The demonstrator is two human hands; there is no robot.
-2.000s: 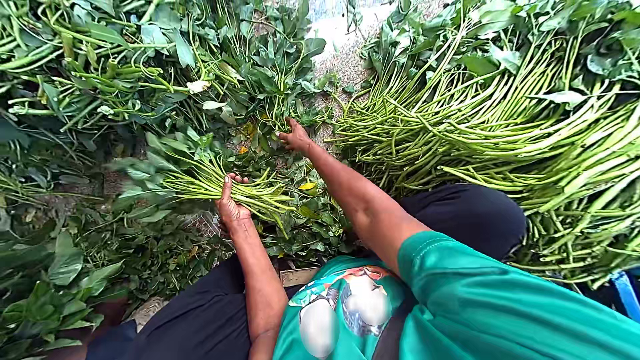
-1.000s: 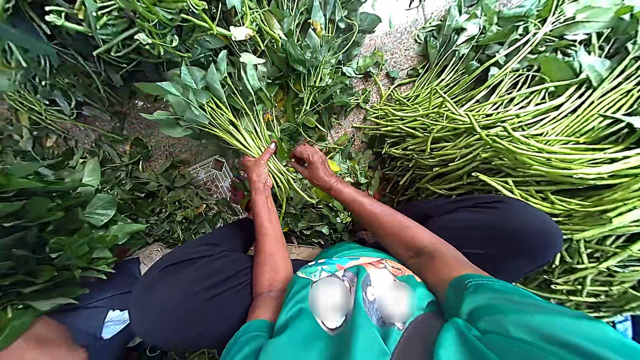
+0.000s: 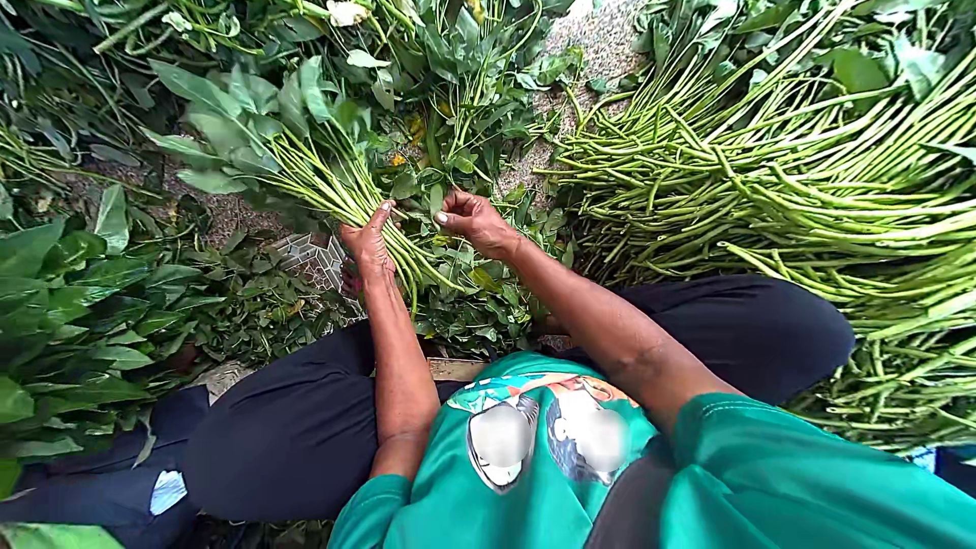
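Observation:
My left hand (image 3: 369, 242) is closed around a bunch of leafy green stems (image 3: 328, 183), its thumb lying along the top. The leaves of the bunch point up and left, and the cut stem ends poke out below the hand to the right. Just right of the bunch is my right hand (image 3: 474, 221), its thumb and forefinger drawn together at a small green leaf (image 3: 436, 200); whether they pinch it is not clear. Loose leaves (image 3: 488, 293) lie below both hands.
A large heap of long green stems (image 3: 762, 198) covers the right side. More leafy greens (image 3: 69, 305) are piled at left, and others along the top. Patterned floor (image 3: 313, 255) and speckled ground (image 3: 579, 46) show between piles. My bent knees (image 3: 732, 328) flank the work area.
Two seconds ago my right hand was reaching into the leaves ahead, apart from the bunch; it has since come back close beside it. My left hand has kept hold of the bunch, now tilted more upward.

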